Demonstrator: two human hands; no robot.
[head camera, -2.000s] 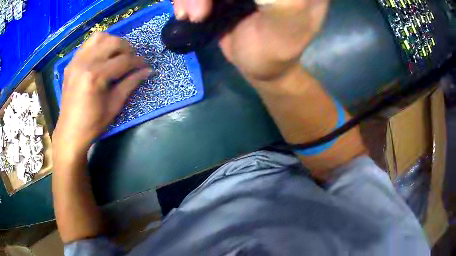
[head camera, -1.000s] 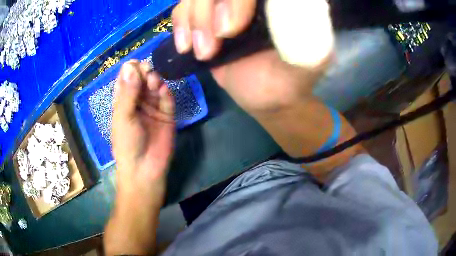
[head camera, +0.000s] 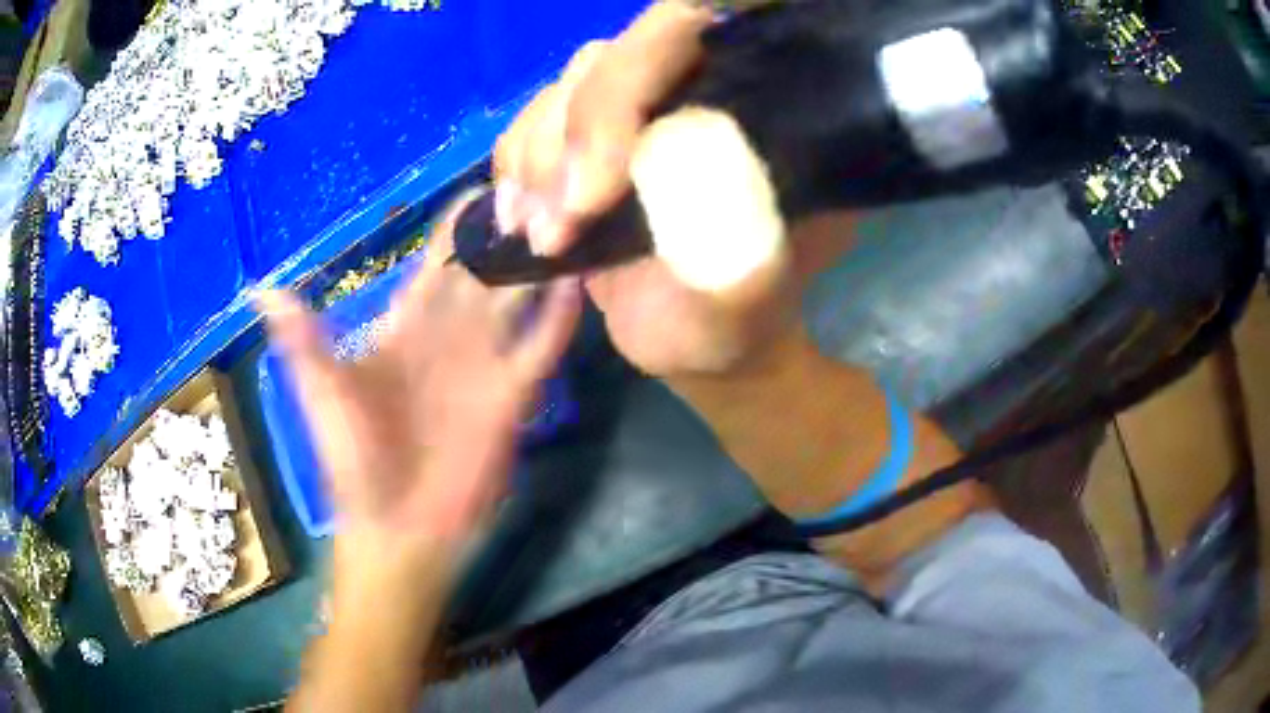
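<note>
My right hand (head camera: 641, 237) is shut on the thick black electric screwdriver (head camera: 822, 119), which has a cream-white wrap and a pale label. Its tapered nose points left at my left hand. My left hand (head camera: 432, 397) is blurred, palm up, its thumb spread out to the left and its other fingers near the nose. Whether it holds a small part cannot be seen. The blue screw tray (head camera: 290, 446) lies beneath my left hand and is mostly hidden by it; a few silver-grey screws (head camera: 365, 334) show.
A brown cardboard box (head camera: 258, 536) of white pieces (head camera: 174, 508) stands at the left. A large blue tray (head camera: 334, 167) with white piles lies behind. Gold bits (head camera: 376, 268) lie behind the screw tray. The black cord (head camera: 1072, 397) crosses my right forearm. Small components (head camera: 1135, 181) lie far right.
My left hand has come from over the screws to the screwdriver nose, and its thumb has since spread away. The screwdriver shows more fully. The view has shifted, showing more of the large blue tray.
</note>
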